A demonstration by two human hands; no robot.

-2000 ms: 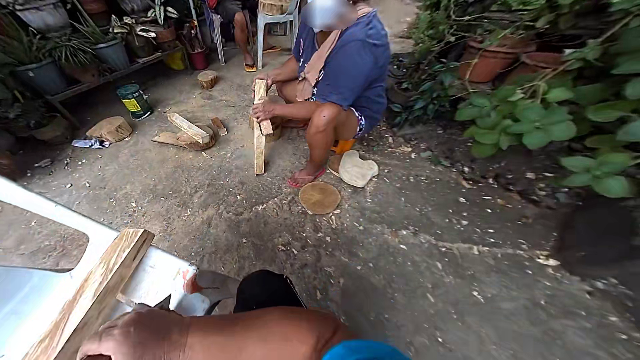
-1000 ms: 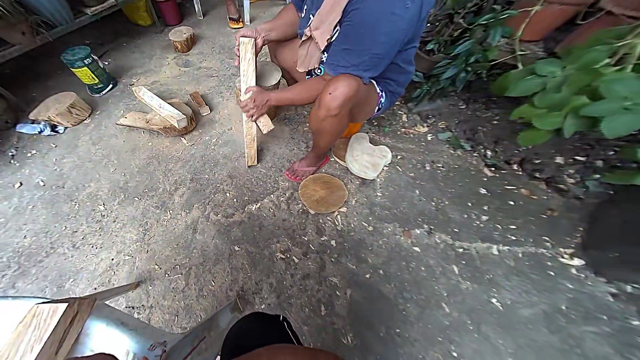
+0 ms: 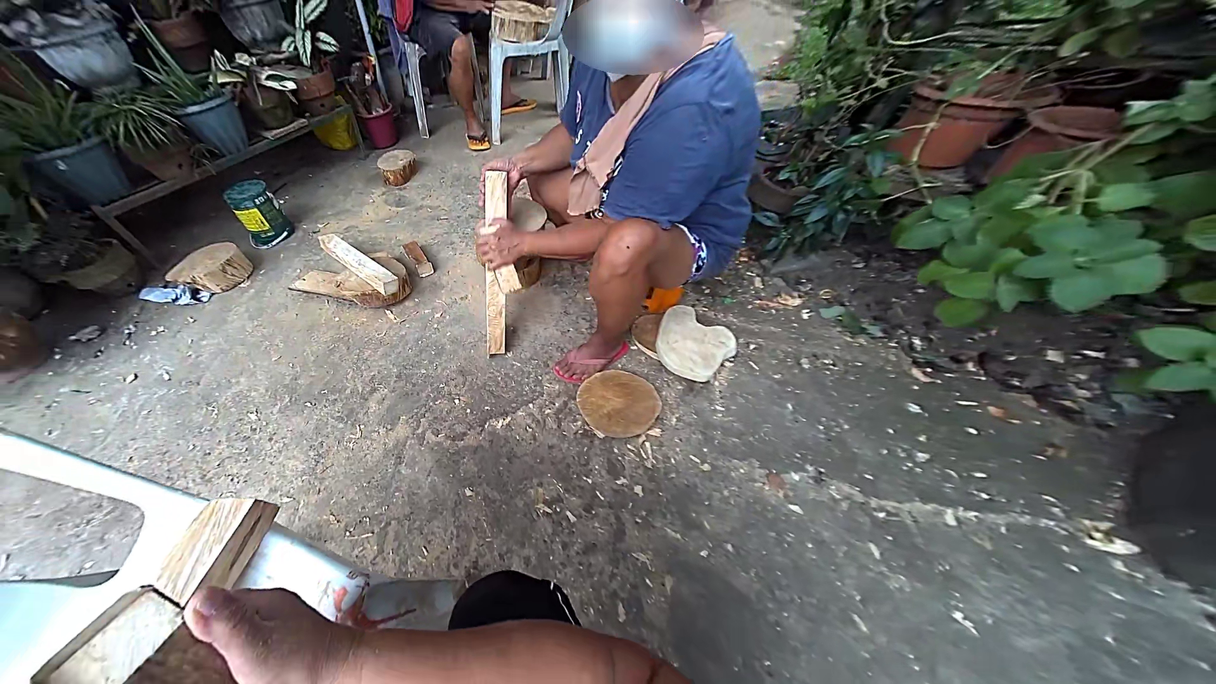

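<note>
At the lower left, my right hand (image 3: 275, 632) grips a squared wooden block (image 3: 217, 546); the fingers' far side is hidden. A second piece of wood (image 3: 119, 638) meets it at an angle beside the hand. Both lie over a white plastic chair (image 3: 176, 508). My left hand is not in view. Ahead, a seated person (image 3: 665, 142) holds a long upright wooden batten (image 3: 495, 309), with a shorter piece (image 3: 509, 277) crossing it, near a log stump (image 3: 525, 217).
A round wood slice (image 3: 618, 404) and a pale, notched slab (image 3: 695, 344) lie by the person's foot. Left of them are a split log (image 3: 385, 290), a stump (image 3: 211, 268) and a green can (image 3: 258, 214). Potted plants (image 3: 959, 123) line both sides. Another person's legs (image 3: 463, 90) show behind.
The view dipped, then rose again. My hand, mostly out of frame a second ago, is back in sight at the wood. The person ahead keeps holding the batten upright.
</note>
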